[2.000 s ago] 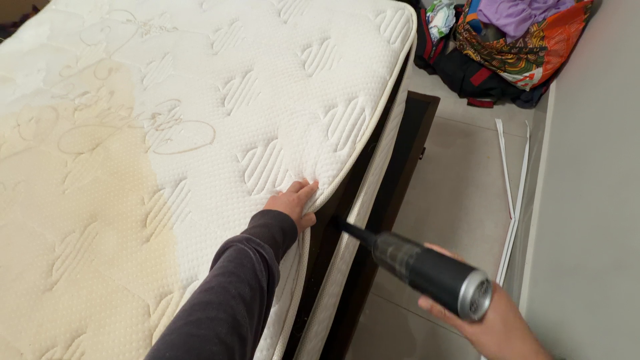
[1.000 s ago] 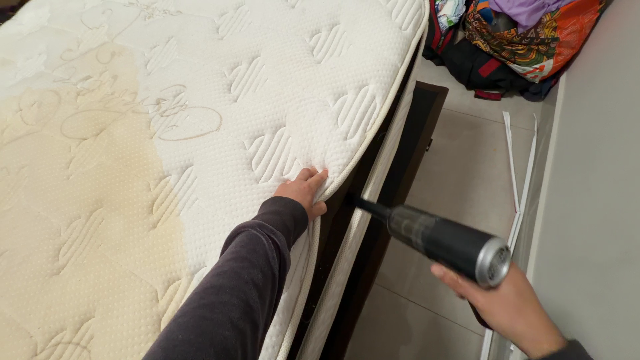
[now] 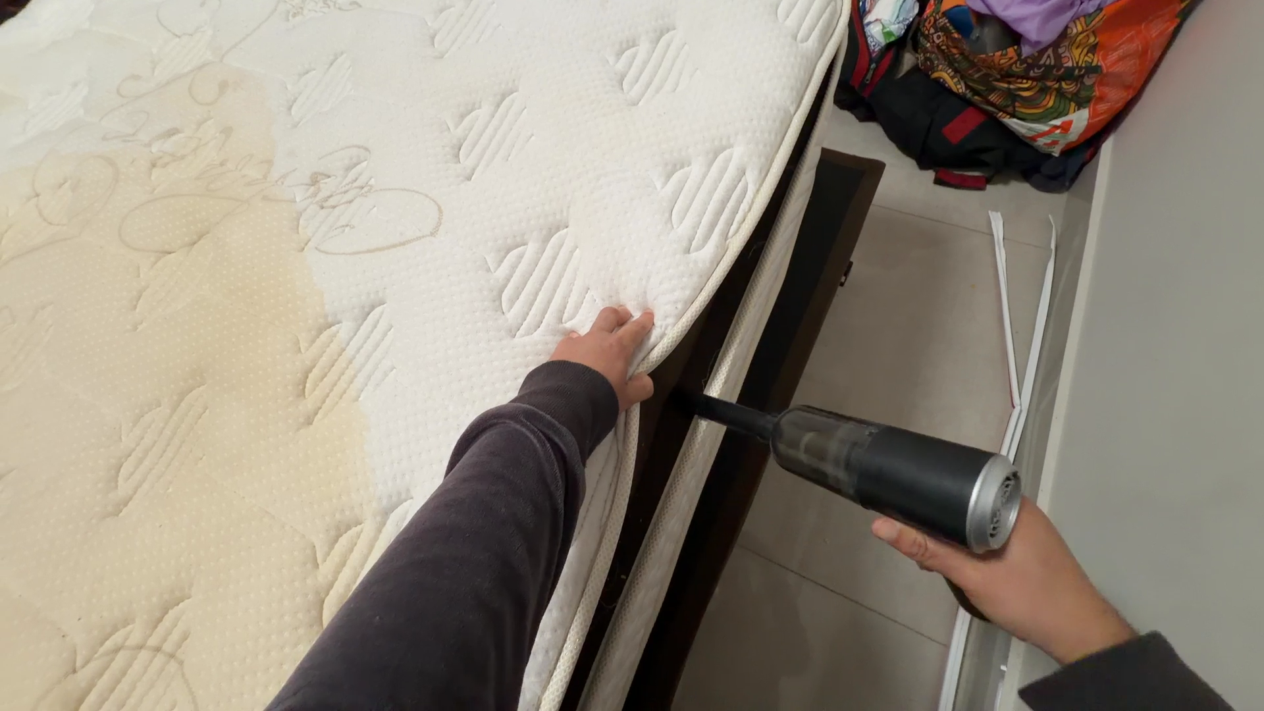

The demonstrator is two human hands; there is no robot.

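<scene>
My left hand (image 3: 614, 354) grips the piped edge of a quilted, partly yellowed mattress (image 3: 444, 197), fingers on top and thumb at the side. The edge is pulled back there, and a dark gap shows beneath it. In my right hand (image 3: 1007, 573) is a black handheld vacuum cleaner (image 3: 879, 474) with a silver rear end and a clear front section. Its narrow nozzle (image 3: 731, 415) crosses a pale piped edge (image 3: 711, 415) and points into the gap, close to my left thumb. The nozzle's tip is hard to make out against the dark.
A dark bed frame (image 3: 829, 237) with a small metal fitting runs beside the mattress. Thin white strips (image 3: 1027, 365) lie on the tiled floor (image 3: 908, 306) along the grey wall (image 3: 1175, 346). A patterned bag with clothes (image 3: 1047, 69) and a dark bag (image 3: 968, 128) stand at the top right.
The view has shifted slightly. My left hand keeps its hold on the mattress edge, and my right hand still holds the vacuum cleaner with its nozzle at the gap.
</scene>
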